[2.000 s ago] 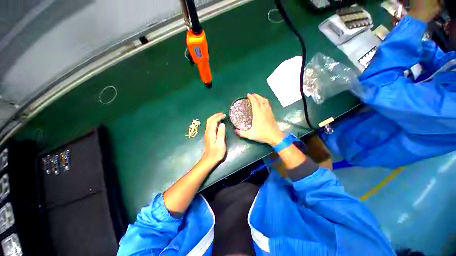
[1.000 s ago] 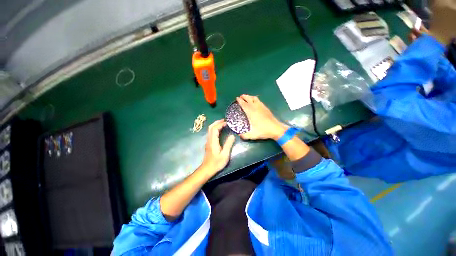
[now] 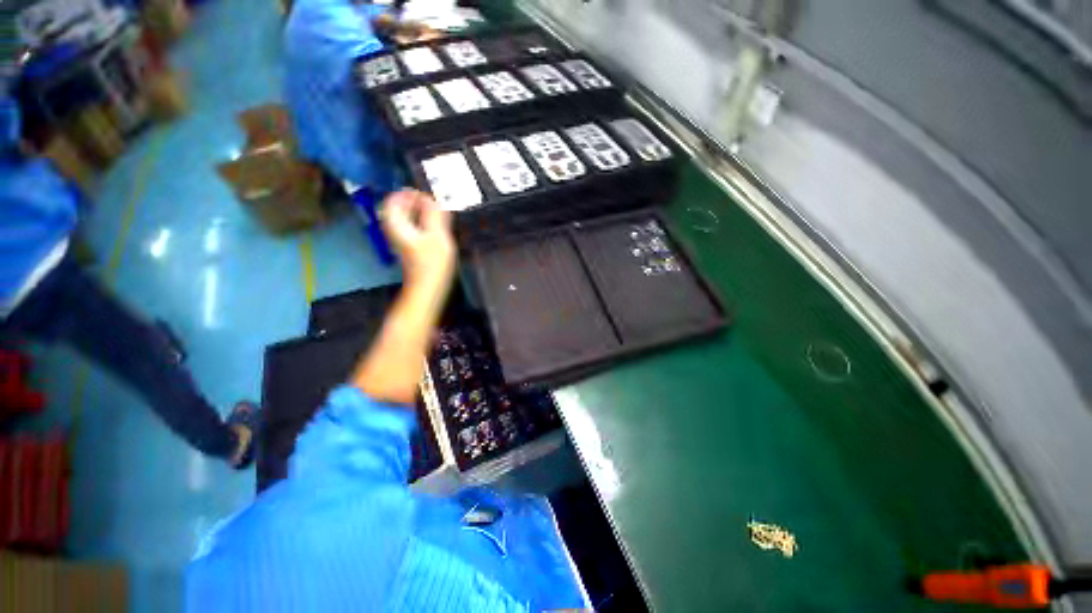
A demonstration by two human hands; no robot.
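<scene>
My left hand [image 3: 419, 230] reaches out to the near end of a long black phone tray [image 3: 551, 204], beside the first silver phone frame [image 3: 453, 180] in its row. Its fingers are curled and blurred, and I cannot tell whether they touch the frame or hold anything. The tray holds a row of several silver frames. In front of it lies a wide black parts tray [image 3: 539, 314] with a few small boards [image 3: 654, 248] at its far right. My right hand is out of the picture.
Another phone tray [image 3: 479, 108] with silver frames stands behind. Black trays with small parts [image 3: 473, 401] stand below left. Tan strips [image 3: 772, 538] lie on the green mat [image 3: 707, 455]; the orange screwdriver [image 3: 988, 586] is at bottom right. People in blue coats and a cardboard box [image 3: 273, 180] are left.
The view has swung left to the trays. My left hand has moved from beside the screw dish to the phone tray. My right hand and the dish have left the picture.
</scene>
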